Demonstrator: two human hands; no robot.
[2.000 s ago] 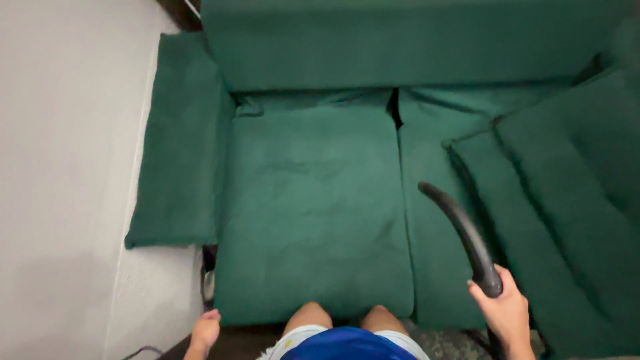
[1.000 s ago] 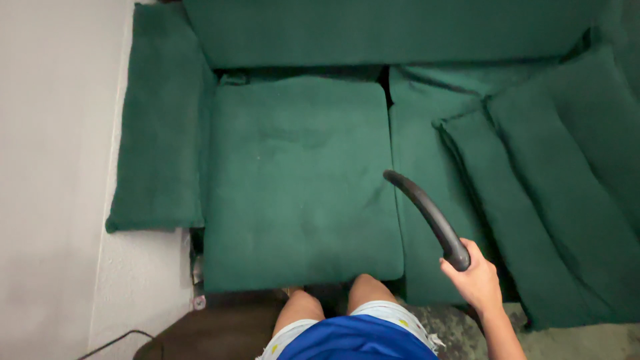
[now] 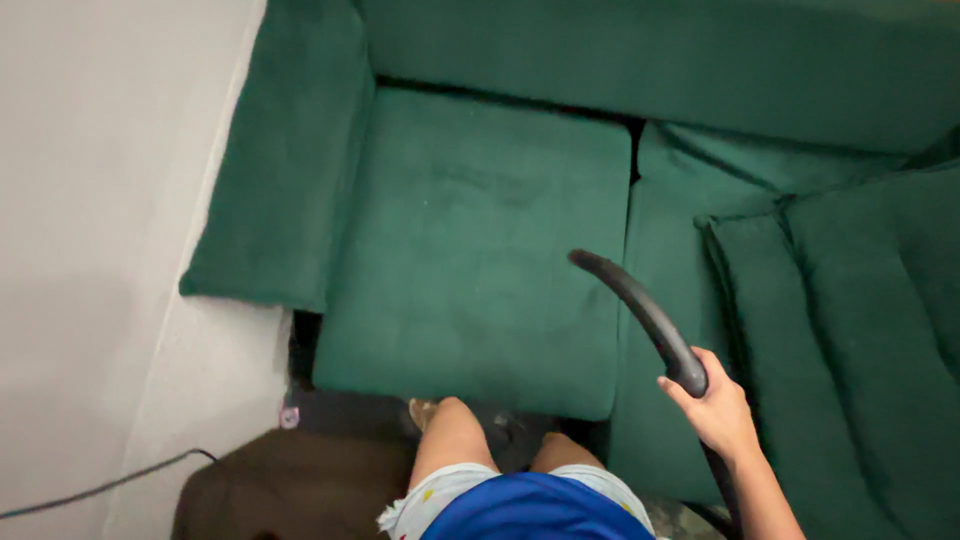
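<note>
My right hand [image 3: 716, 409] is closed around the black curved wand of a vacuum cleaner [image 3: 645, 311], at the lower right. The wand's tip points up and left, over the right part of a green sofa seat cushion [image 3: 480, 247]; whether it touches the fabric I cannot tell. Below the hand a dark hose runs down along the forearm. My left hand is out of view. Faint darker patches and a few tiny pale specks show on the cushion.
Loose green cushions [image 3: 847, 337] lean on the right seat. A green armrest [image 3: 285, 165] stands at the left beside a pale wall [image 3: 105, 180]. A black cable [image 3: 112, 484] and a brown piece of furniture [image 3: 292, 487] lie lower left. My knees are at the seat's front edge.
My left hand, seen at the lower left two seconds ago, has gone out of view. The seat cushion now meets the armrest more closely at its back left corner. My right hand keeps its hold.
</note>
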